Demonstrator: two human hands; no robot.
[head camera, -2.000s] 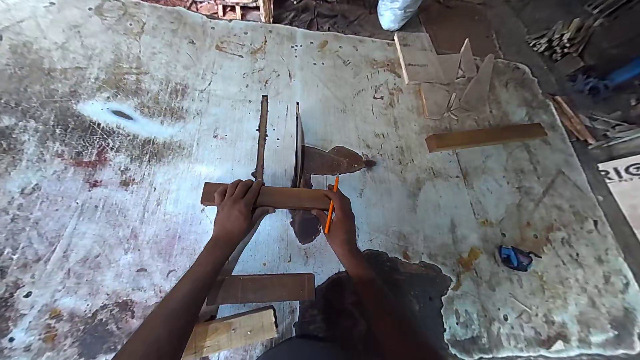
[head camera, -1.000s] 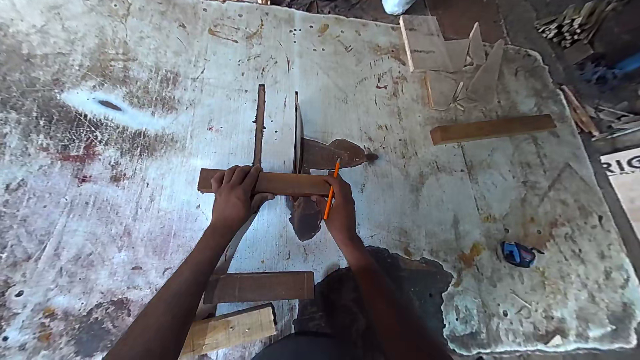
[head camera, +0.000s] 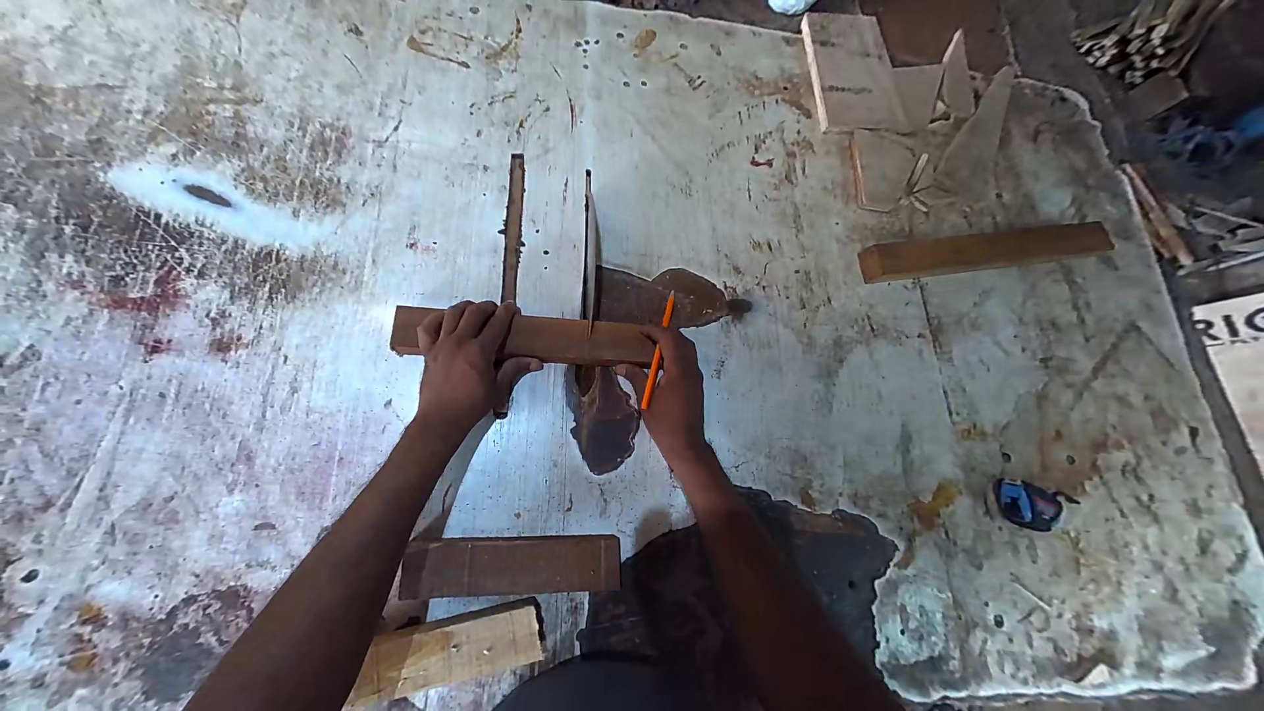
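Both my hands hold a brown wooden board (head camera: 553, 339) that lies crosswise on a worn table (head camera: 750, 415). My left hand (head camera: 464, 365) grips its left part, fingers over the far edge and thumb at the near edge. My right hand (head camera: 671, 385) holds the right end, with an orange pencil (head camera: 658, 351) held between its fingers. A circular saw blade (head camera: 591, 247) stands up through the table, its near part meeting the board's far edge. A slot (head camera: 513, 227) runs through the tabletop left of the blade and passes under the board.
Two wood pieces, one dark (head camera: 511, 566) and one pale (head camera: 454, 652), lie near my body. Right of the blade are a longer wooden block (head camera: 987, 252) and a tape measure (head camera: 1028, 505). Boards and pointed offcuts (head camera: 859, 79) lie at the far right, with scrap wood (head camera: 1145, 39) beyond the edge.
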